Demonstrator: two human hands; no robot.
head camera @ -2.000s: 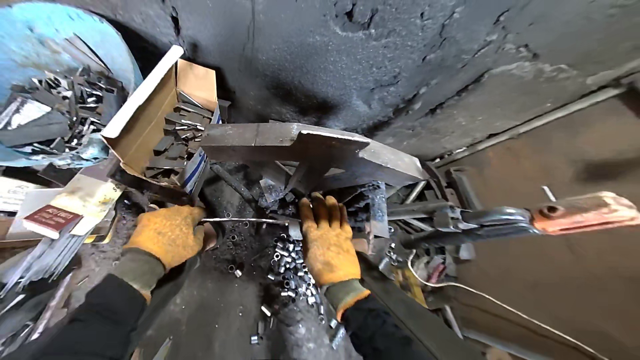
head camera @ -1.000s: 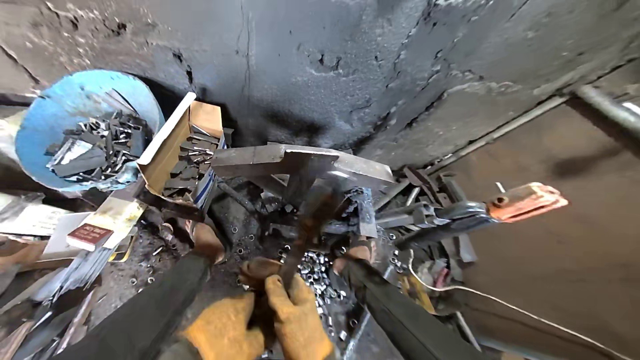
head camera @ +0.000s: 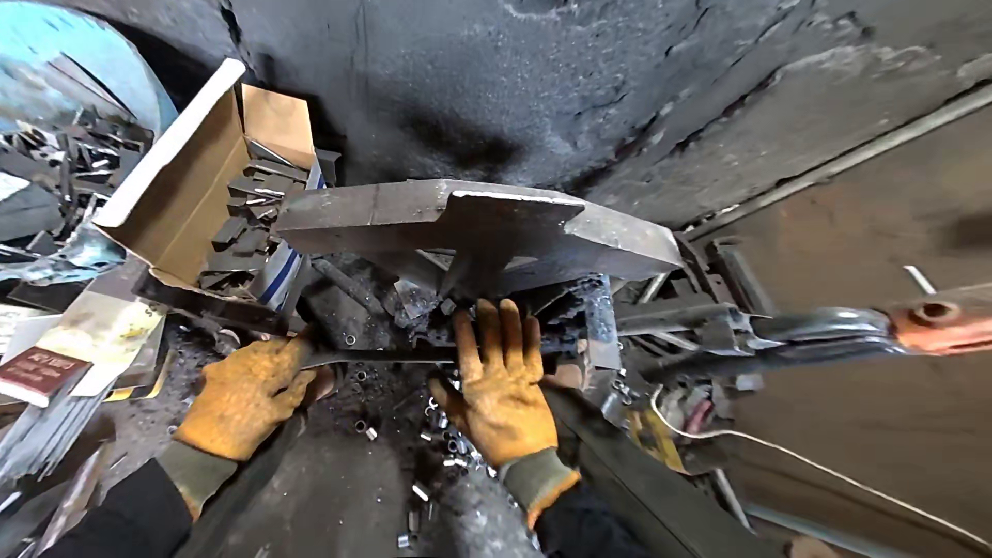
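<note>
My left hand (head camera: 244,395), in an orange work glove, grips the left end of a thin dark metal bar (head camera: 380,356). The bar runs level to the right, below a heavy angled steel piece (head camera: 356,213). My right hand (head camera: 500,380), in a matching glove, lies flat with spread fingers over the bar's right part, palm down as far as can be seen. What lies under that palm is hidden. Small cut metal tube pieces (head camera: 457,446) are heaped beside and below my right hand.
An open cardboard box (head camera: 182,182) of flat metal pieces stands at the left, by a blue tub (head camera: 147,70) of scrap. Thin rods (head camera: 50,434) lie lower left. At the right are a clamp-like tool with an orange handle (head camera: 949,318) and a white cord (head camera: 837,473).
My hands were close together low in the view a second ago. They are now apart and higher up, the left on the bar and the right spread over it.
</note>
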